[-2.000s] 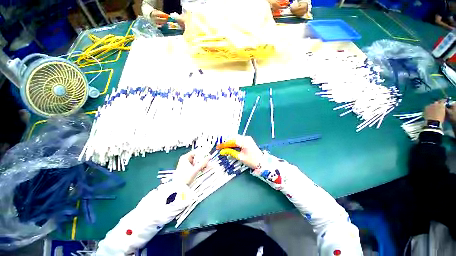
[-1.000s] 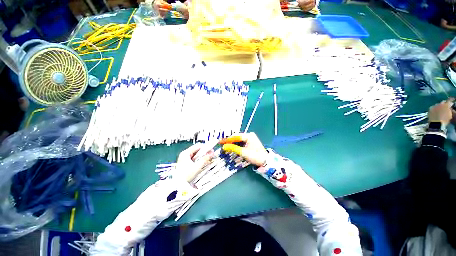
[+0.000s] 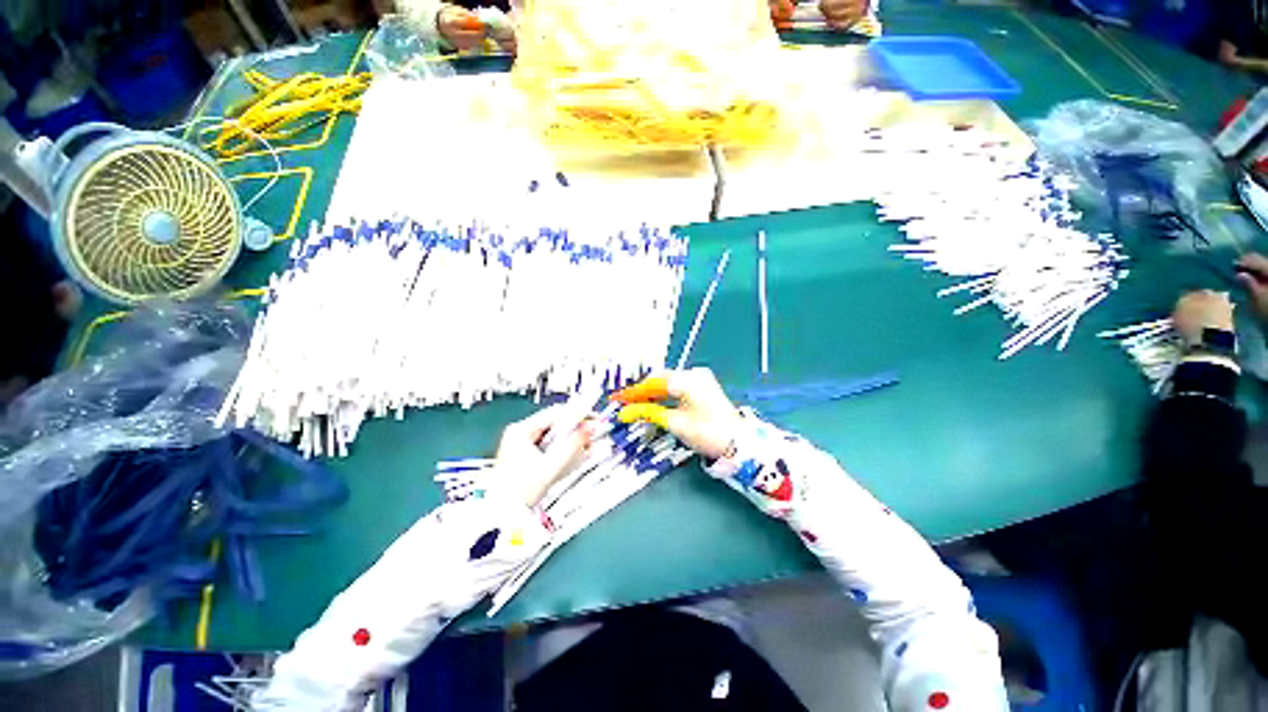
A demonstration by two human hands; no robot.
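Note:
My left hand (image 3: 540, 452) and my right hand (image 3: 684, 415) meet over a small loose pile of blue-banded white sticks (image 3: 556, 536) near the table's front edge. My left hand holds a white stick between thumb and fingers. My right hand, with orange-yellow finger cots, pinches at the stick's end; the fingers hide what is between them. A blue strip (image 3: 821, 395) lies on the green mat right of my right hand. Two single white sticks (image 3: 763, 299) lie beyond my hands.
A large banded stick stack (image 3: 459, 313) lies upper left, a fanned stick pile (image 3: 994, 244) upper right. Blue strips in a plastic bag (image 3: 153, 508) lie left, below a fan (image 3: 156, 223). A blue tray (image 3: 941, 67) is at the back. People's hands show at the back and right.
My hands stay together over the small pile with small finger shifts. The view has shifted slightly. The other person's hand at the right edge has moved a little.

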